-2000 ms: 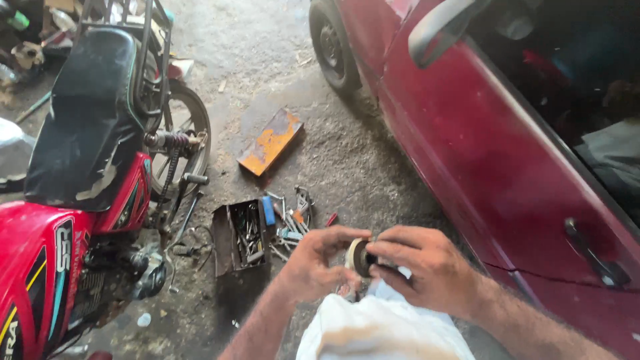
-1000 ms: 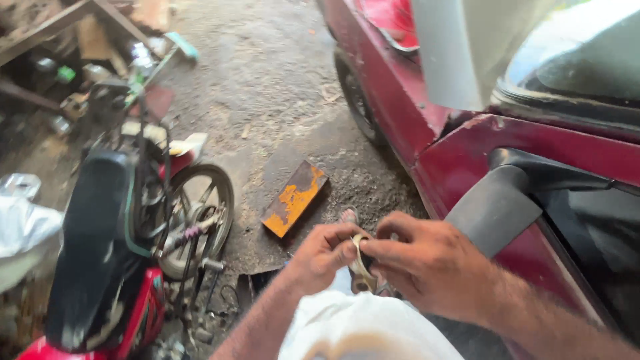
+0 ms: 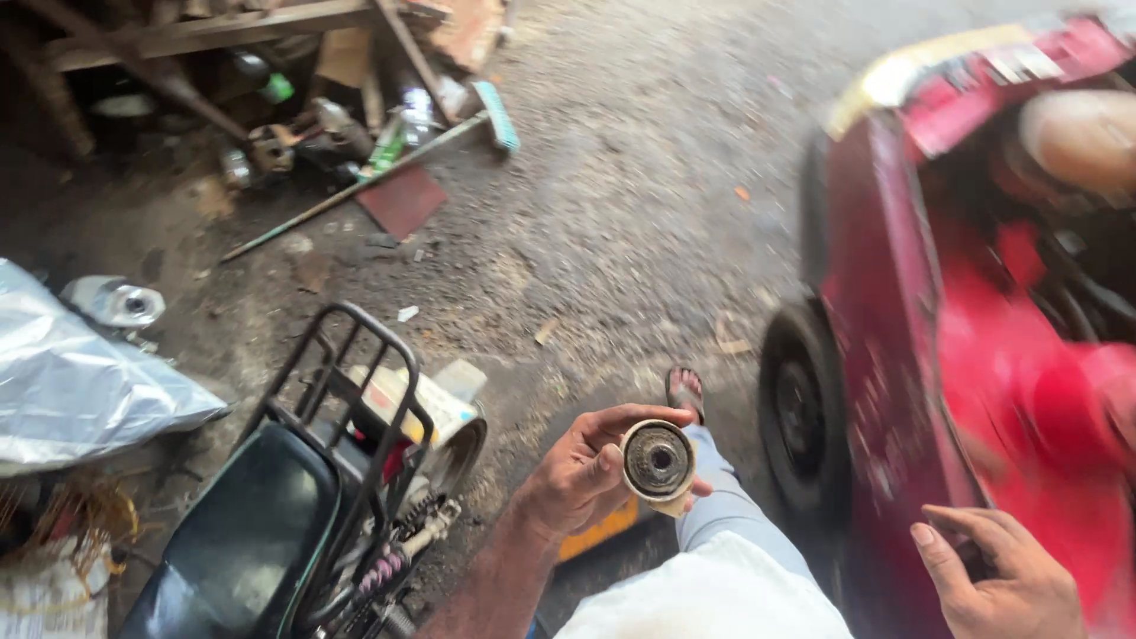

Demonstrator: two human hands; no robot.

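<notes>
My left hand [image 3: 590, 466] holds a round metal part with a dark, greasy recessed face and a central hole [image 3: 658, 460], gripping its pale rim between thumb and fingers in front of my leg. The round face points up toward me. Apart from it, at the lower right, my right hand [image 3: 1003, 564] has its fingers spread and slightly curled, with nothing seen in it, beside the maroon car [image 3: 874, 355].
A motorcycle with a black seat [image 3: 248, 515] and rear rack stands at the lower left. An orange metal piece [image 3: 599, 530] lies behind my left hand. A broom [image 3: 355, 186] and scrap lie at the upper left. A person in red [image 3: 1021, 382] leans at the open car front.
My right hand has let go of the round part and moved away to the right; my left hand keeps it. The view has swung toward the car's front, where a person in red now shows.
</notes>
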